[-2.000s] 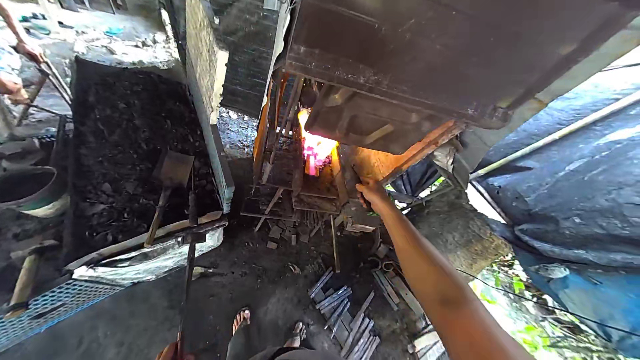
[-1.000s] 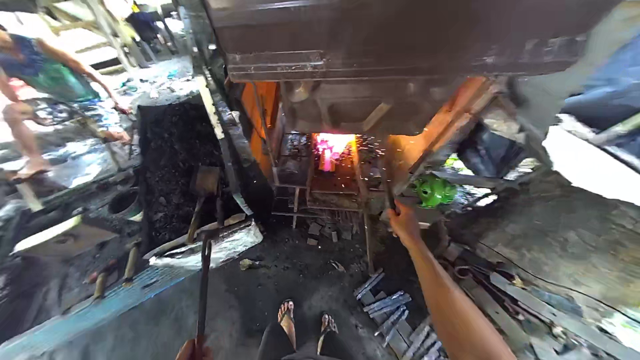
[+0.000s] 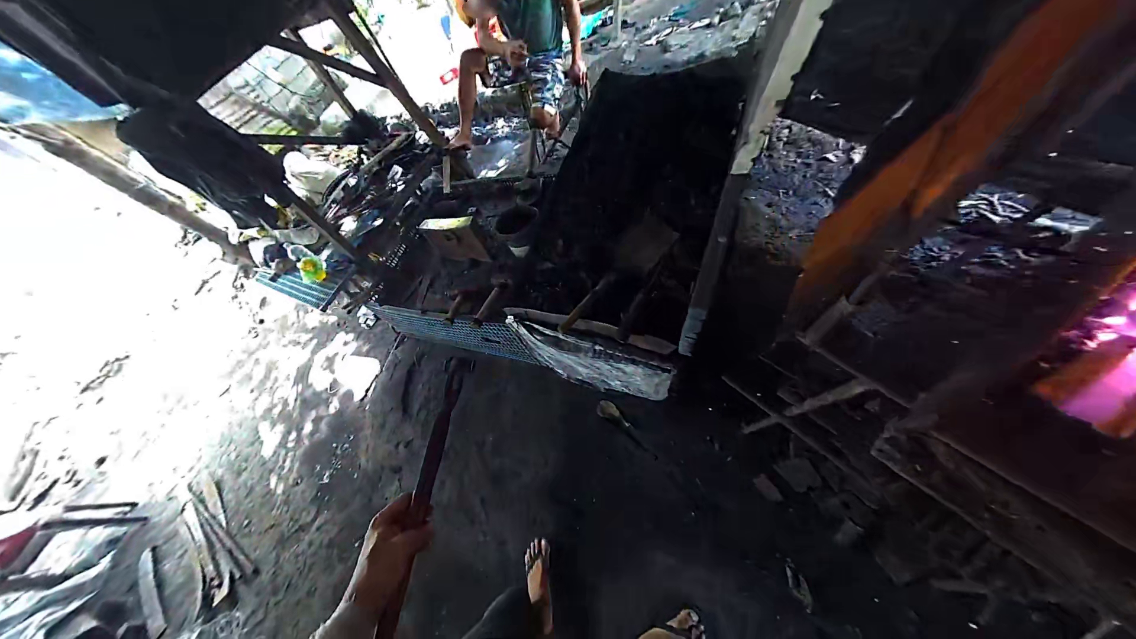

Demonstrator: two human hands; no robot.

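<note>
My left hand [image 3: 395,541] is closed around a long dark metal tool [image 3: 437,444], probably tongs or a bar, which points up and away over the dirt floor. Its far tip lies just short of the blue mesh edge of the charcoal bed. My right hand is out of view. At the right edge the forge fire [image 3: 1105,382] glows pink and orange behind an orange-lit post [image 3: 950,169].
A dark charcoal bed [image 3: 648,133] holds a shovel [image 3: 646,244] and several wooden handles. Beyond it sits a person [image 3: 532,53]. A wooden spoon-like object [image 3: 612,411] lies on the floor; wood strips [image 3: 209,541] lie at lower left.
The view has swung far to the left, so the fire now shows only at the right edge. My right hand, seen earlier by the forge, has left the view. My left hand still holds the tool.
</note>
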